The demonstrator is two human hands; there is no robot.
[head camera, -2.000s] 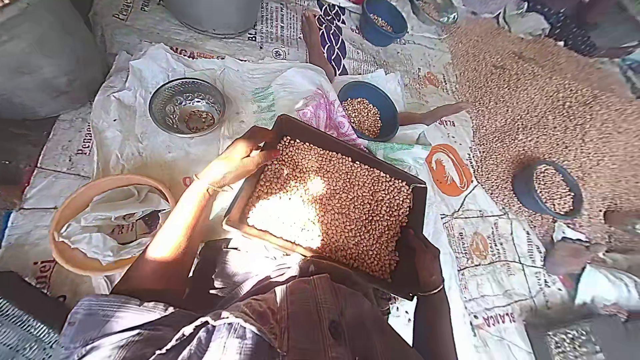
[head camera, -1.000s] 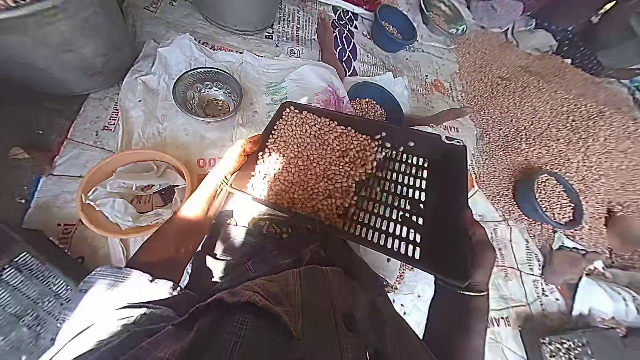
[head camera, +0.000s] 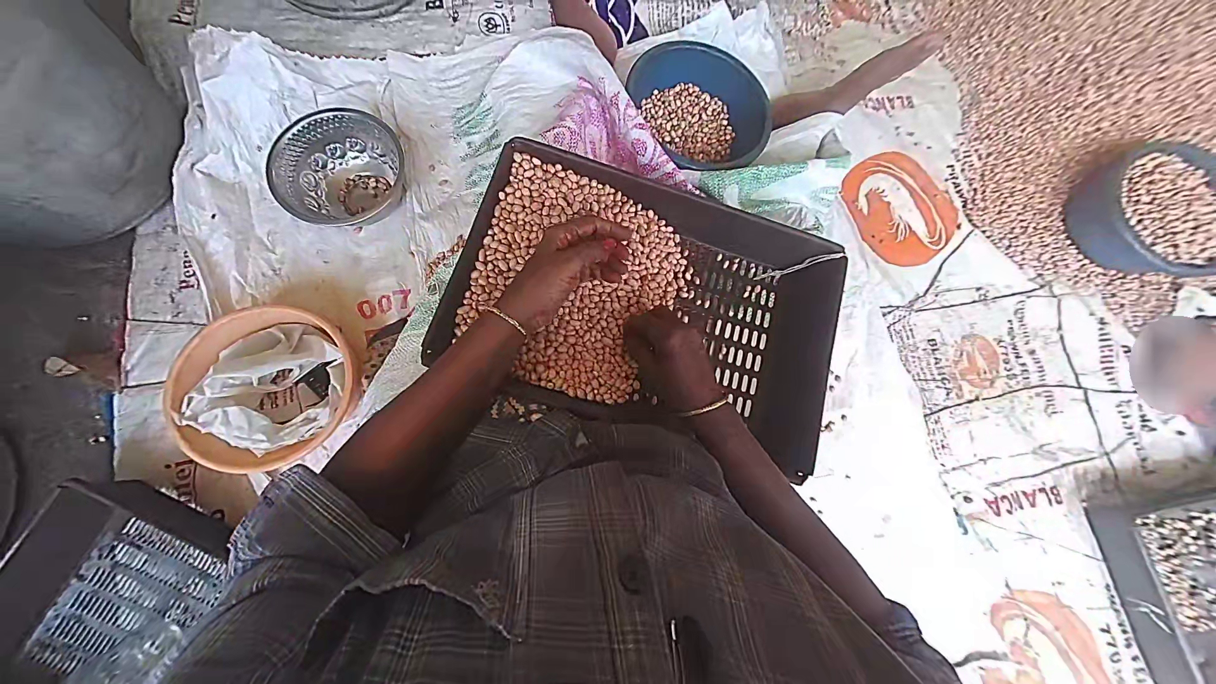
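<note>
A black slotted plastic tray [head camera: 817,313] lies tilted across my lap. Shelled peanuts [head camera: 541,218] cover its left and middle part, while the slots show bare on the right. My left hand [head camera: 575,266] is over the peanuts, thumb and fingertips close together; whether a nut is between them cannot be told. My right hand [head camera: 670,351] is curled down on the peanuts near the slots, its fingertips hidden. Just beyond the tray is a blue bowl [head camera: 750,95] partly filled with peanuts.
A patterned metal bowl [head camera: 285,171] and an orange-rimmed basin [head camera: 180,380] stand at left. Another black slotted tray [head camera: 57,551] is at lower left. At right are a peanut heap [head camera: 1064,85] and a blue bucket of peanuts [head camera: 1092,218]. Another person's leg [head camera: 855,81] reaches in beyond the tray.
Both hands have let go of the tray's sides and moved onto the peanuts. The tray now rests on my lap. Its peanuts, spread across it at first, have shifted to the left.
</note>
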